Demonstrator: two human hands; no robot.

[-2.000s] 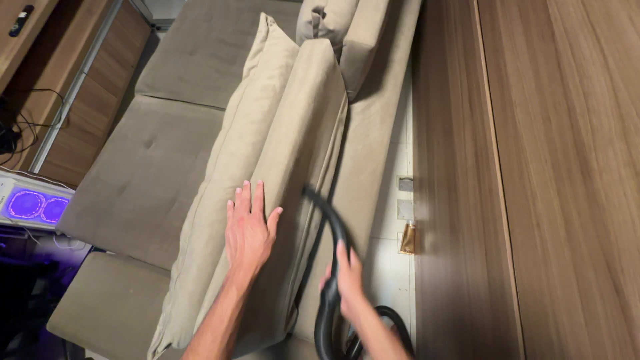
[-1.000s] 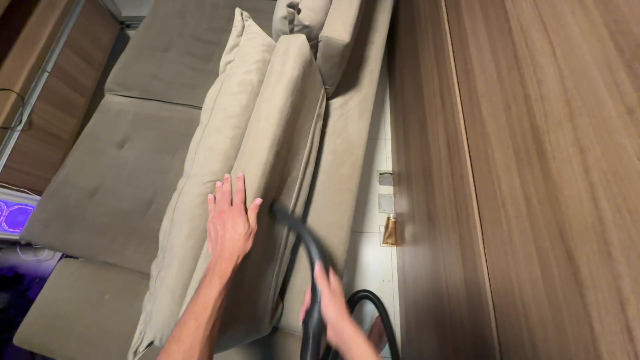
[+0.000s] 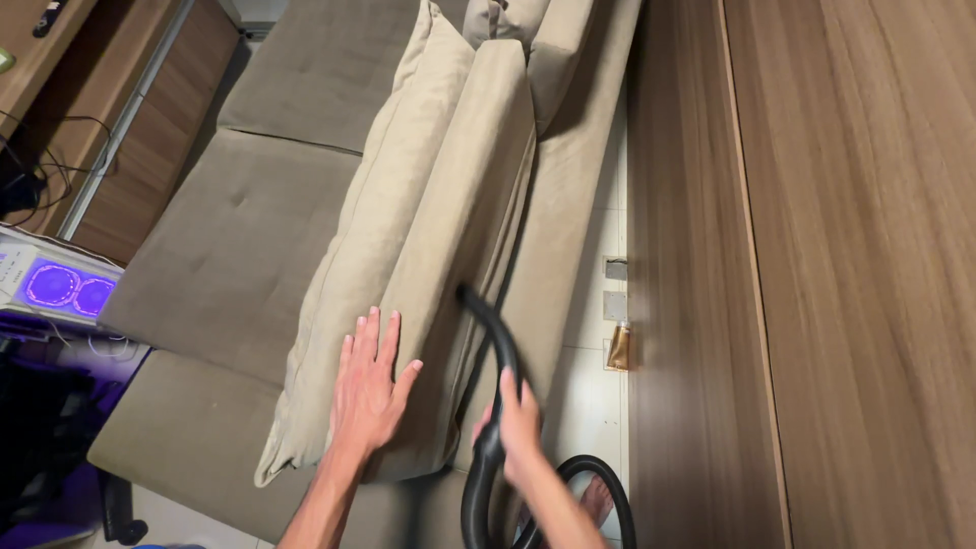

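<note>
A thick beige sofa back cushion (image 3: 465,175) stands on edge, with a long beige pillow (image 3: 381,191) leaning along its left side. My left hand (image 3: 371,389) lies palm down with fingers spread across the near part of both, gripping nothing. My right hand (image 3: 515,419) is closed around the black curved tube of a vacuum hose (image 3: 496,335), just right of the cushion. The tube's tip is at the cushion's right face; whether it touches is unclear. Below my right hand the black hose (image 3: 627,496) loops over the floor.
Grey-brown sofa seats (image 3: 252,236) spread to the left. On the right rises a wood-panelled surface (image 3: 854,267), with floor tiles (image 3: 583,381) and a gold-coloured tube (image 3: 620,348) beside it. A computer case with purple-lit fans (image 3: 65,288) and loose cables are at far left. A bare foot shows inside the hose loop.
The black tube's tip has shifted about the cushion's right face, with my right hand still around the tube. My left hand stays on the near part of the cushion.
</note>
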